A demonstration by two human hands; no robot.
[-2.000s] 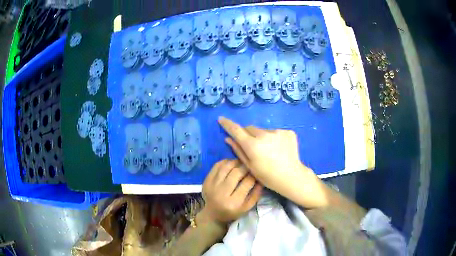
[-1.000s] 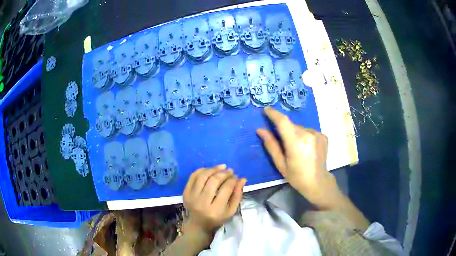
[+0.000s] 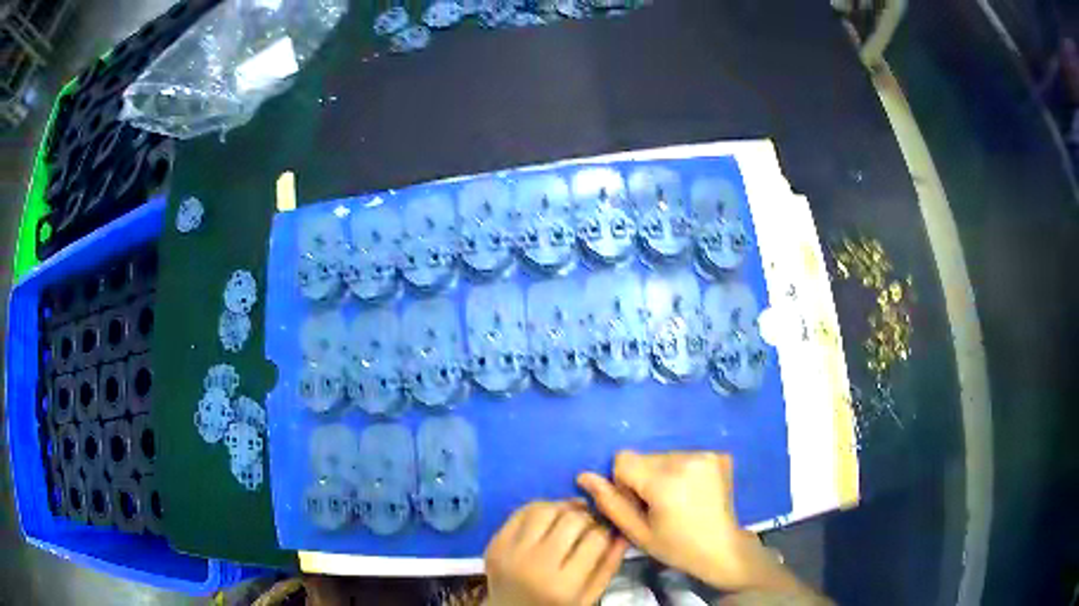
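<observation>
Pale blue-grey oval plastic housings [image 3: 445, 468] lie in three rows on the blue work board [image 3: 568, 432]. The two far rows are long and overlapping; the near row has three at its left end. My left hand [image 3: 554, 554] is at the board's near edge with its fingers curled; its palm side is hidden. My right hand [image 3: 674, 503] is beside it, over the near edge, fingers bent and one digit pointing at the left hand's fingers. No part shows in either hand, but the fingertips are too blurred to tell.
Brass pieces [image 3: 890, 320] lie right of the board's cream backing [image 3: 816, 355]. Notched discs [image 3: 245, 440] lie at left, more [image 3: 521, 12] at the far side. A clear bag [image 3: 225, 77] is far left. Black trays [image 3: 112, 385] sit in a blue crate [image 3: 24, 391], beside a green crate [image 3: 33, 225].
The view has shifted, so the board sits lower and the far discs show. My right hand moved from beside the second row back to my left hand. The housings look unchanged.
</observation>
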